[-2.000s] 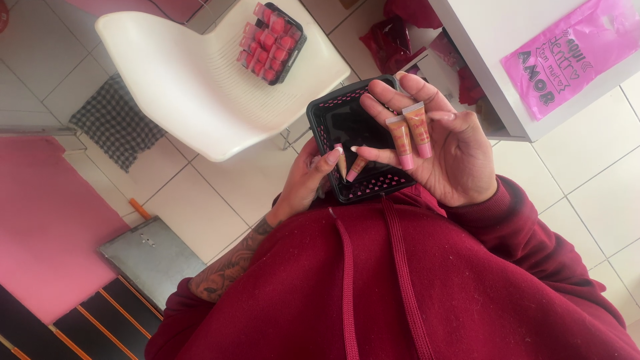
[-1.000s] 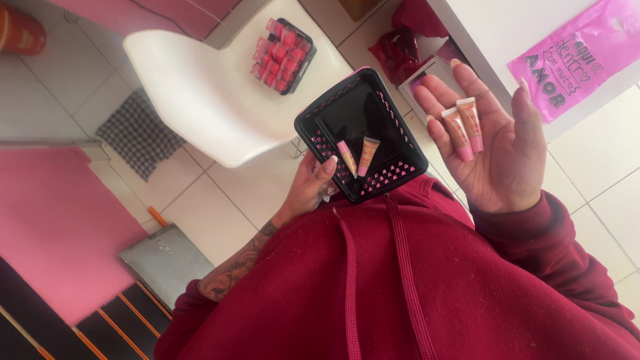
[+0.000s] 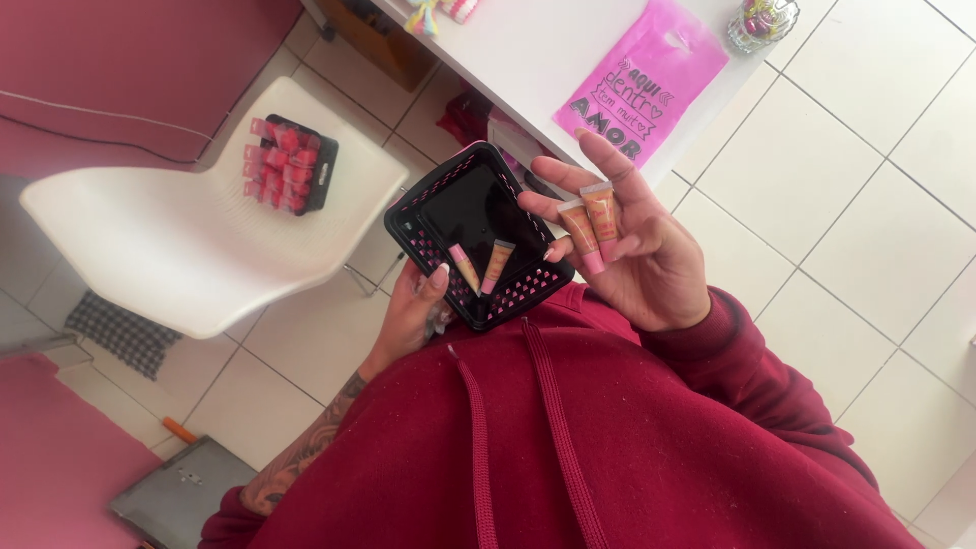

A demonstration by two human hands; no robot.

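Observation:
My left hand (image 3: 415, 305) grips the near left side of a black plastic basket (image 3: 482, 171) with perforated walls, its thumb over the rim. Inside the basket lie two small cosmetic tubes with pink caps, one (image 3: 463, 267) leaning left and one (image 3: 499, 266) leaning right, their lower ends close together. Beside the basket's right side, my right hand (image 3: 640, 252) is palm up and holds two similar tubes, one (image 3: 580, 235) next to the other (image 3: 601, 217), across its fingers. The little finger of that hand is at the basket's right rim.
A white chair (image 3: 183, 244) at left bears a black tray (image 3: 324, 175) of red-pink tubes (image 3: 282, 164). On the white table (image 3: 518, 46) lie a pink printed plastic bag (image 3: 648, 76) and a glass jar (image 3: 762, 23) of wrapped sweets. A grey metal box (image 3: 187, 488) stands at lower left.
My right hand moved off the basket, then came back to its right rim, still with two tubes. My left hand keeps hold of the basket. The view has shifted toward the table.

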